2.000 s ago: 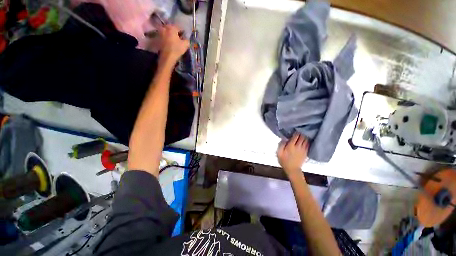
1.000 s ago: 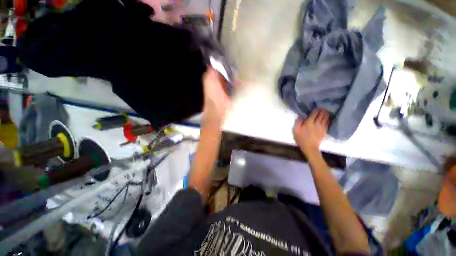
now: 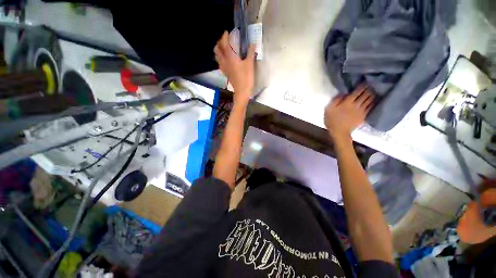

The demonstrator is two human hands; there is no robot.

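A grey garment heap [image 3: 389,54] lies folded on the white sewing table [image 3: 291,70]. My right hand [image 3: 348,111] is at its lower left edge, with the fingertips on the cloth; whether they pinch it is unclear. My left hand [image 3: 236,68] is at the table's left edge, with thumb and fingers around a narrow grey piece [image 3: 243,27]. A white label [image 3: 255,40] shows beside this piece. The fingertip contact is slightly blurred.
Black cloth [image 3: 174,38] lies left of my left hand. A sewing machine [image 3: 484,111] stands at the right, with an orange disc [image 3: 473,222] below it. A second machine [image 3: 92,152] and thread cones are at the left. A pale bench [image 3: 288,163] is below the table edge.
My left hand has moved from the pink cloth, past the black cloth, to the white table's left edge. My right hand stays on the grey heap. The camera view has shifted down towards my body.
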